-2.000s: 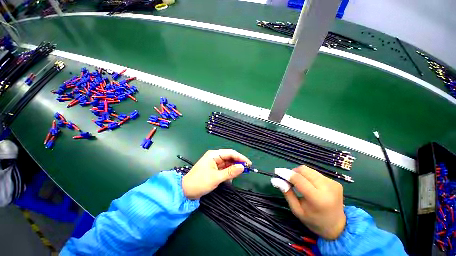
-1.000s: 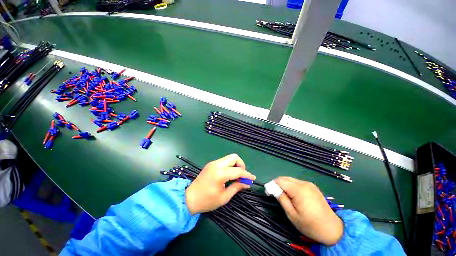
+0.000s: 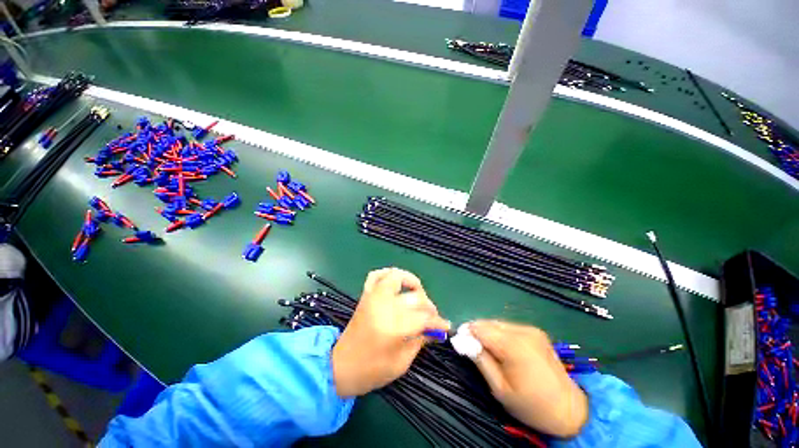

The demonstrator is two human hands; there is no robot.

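My left hand (image 3: 385,332) is closed around a blue end piece (image 3: 435,334), of which only a small blue part shows at the fingertips. My right hand (image 3: 526,372), with white finger covers (image 3: 466,341), pinches right beside it, almost touching the left fingertips. A short dark bit shows between the hands; the rest of that cable is hidden by my hands. The working bundle of black cables (image 3: 429,385) lies under both hands, with blue-and-red ends (image 3: 569,354) showing by my right wrist.
A second cable bundle (image 3: 482,254) lies beyond my hands. Heaps of blue-and-red end pieces (image 3: 175,162) lie left. A black tray (image 3: 738,306) and a single black cable (image 3: 679,306) are at right. A grey upright (image 3: 517,122) stands at the raised divider (image 3: 350,109).
Both hands have moved slightly down towards me and closer together. The cable stretch seen between them earlier is now mostly covered.
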